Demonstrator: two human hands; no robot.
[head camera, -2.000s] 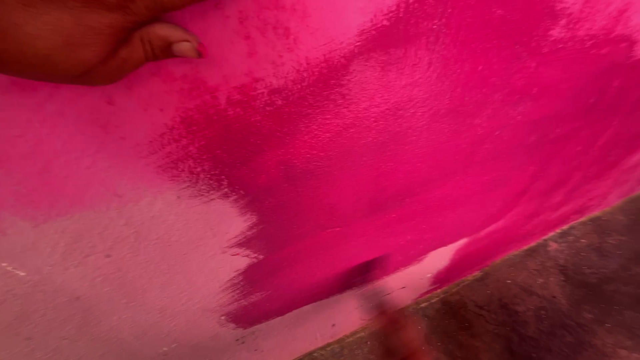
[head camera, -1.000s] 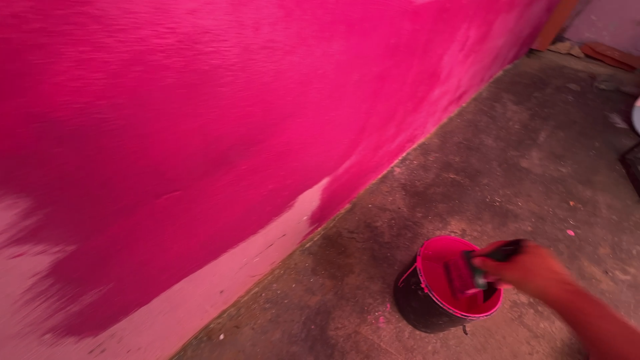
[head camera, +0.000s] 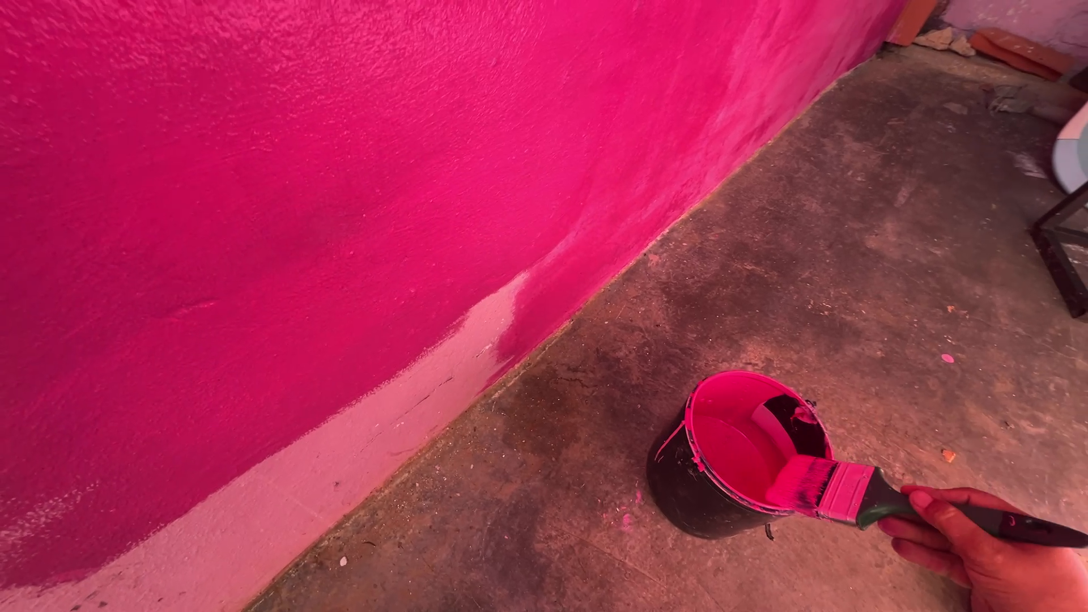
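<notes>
At the lower right, my right hand grips the dark handle of a flat paintbrush. Bright pink paint coats its bristles, which lie over the near right rim of a black paint bucket. Pink paint is inside the bucket, and a dark patch shows on its inner wall. Fresh pink covers most of the wall, while a paler pink strip runs along its lower edge. My left hand is out of view.
A stained concrete floor meets the wall along a diagonal edge. At the right edge stand a dark metal frame and a pale rounded object. Reddish slabs and rubble lie in the far corner.
The brush has come up from inside the bucket to its near rim, still in my right hand. My left hand, at the wall in the oldest frame, has left the view, which has swung right.
</notes>
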